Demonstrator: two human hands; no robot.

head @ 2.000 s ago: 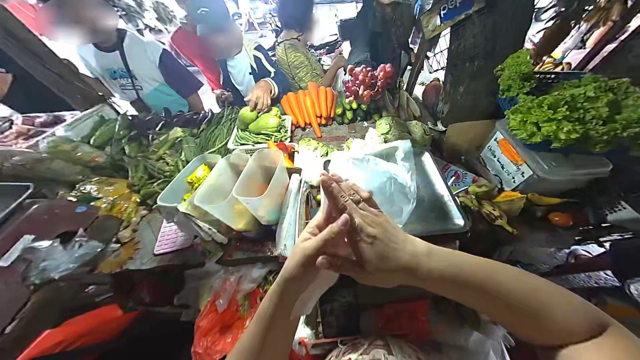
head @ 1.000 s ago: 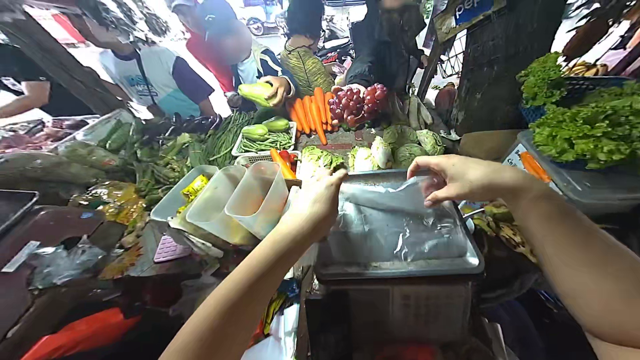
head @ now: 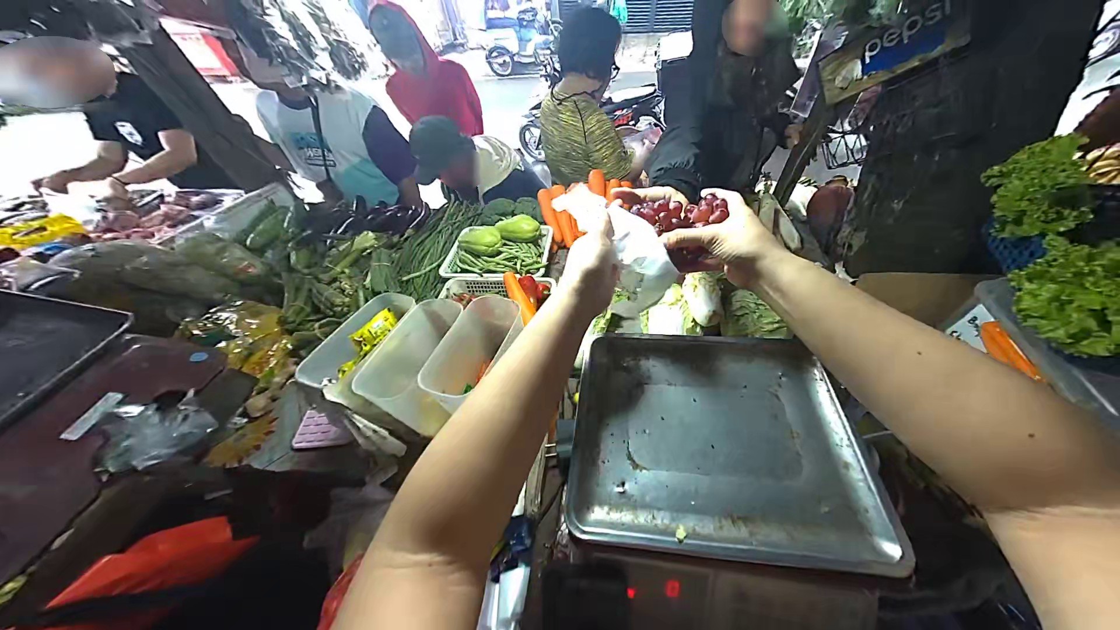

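Observation:
My left hand [head: 591,262] is closed on a thin white plastic bag [head: 643,262], which hangs over the front of the produce. Beside it my right hand [head: 731,241] holds a bunch of red grapes [head: 678,213] against the bag's side. Part of another person's hand [head: 652,194] shows just behind the grapes. Below my arms lies the metal tray [head: 709,446] of a weighing scale with a lit red display [head: 652,589]. Small scraps and water spots dot the tray.
Clear plastic containers [head: 477,346] stand left of the tray. Carrots [head: 560,214], chayotes in a white basket [head: 451,262] and napa cabbages [head: 700,302] lie ahead. Leafy lettuce [head: 1072,293] is at the right. Several people stand across the stall, one in dark sleeves [head: 678,157] reaching toward the grapes.
Both hands have moved forward from over the tray to the grapes. The bag is off the tray and held up in my left hand, and my right hand has taken hold of grapes.

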